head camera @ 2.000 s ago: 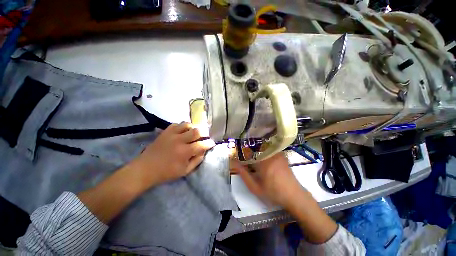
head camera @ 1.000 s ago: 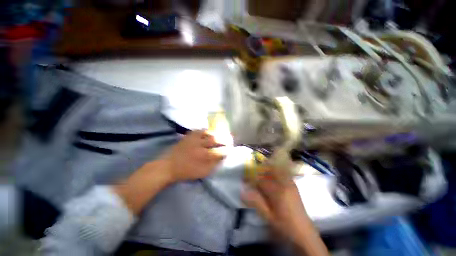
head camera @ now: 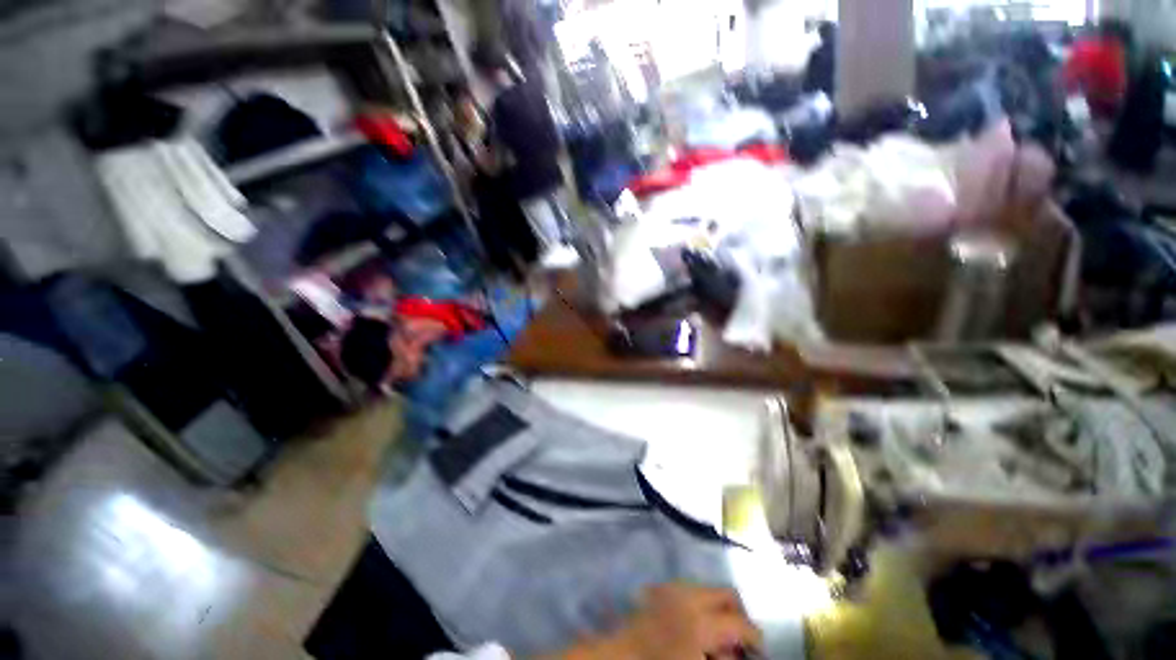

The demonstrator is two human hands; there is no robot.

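Note:
The grey garment panel (head camera: 555, 567) lies on the white table left of the sewing machine (head camera: 993, 451), with black strips and a narrow grey piece beside black cloth on it. Its right part reaches the bright light under the machine's left end. My left hand (head camera: 677, 625) is blurred and cut off by the bottom edge. It lies over the panel near the lit area, and its fingers cannot be made out. My right hand is not in view. The cream guard (head camera: 841, 503) shows at the machine's front end.
A brown wooden surface (head camera: 561, 338) with a dark phone (head camera: 658, 338) is behind the table. White cloth piles (head camera: 709, 232) and a brown box (head camera: 890, 290) stand beyond. Clothes hang at the left above a shiny floor (head camera: 155, 554). A person in dark clothes (head camera: 522, 142) appears in the background, blurred.
The view has swung up and left, bringing the room into sight. The machine and garment now sit lower in the picture. My right hand has left the view, and my left is mostly cut off.

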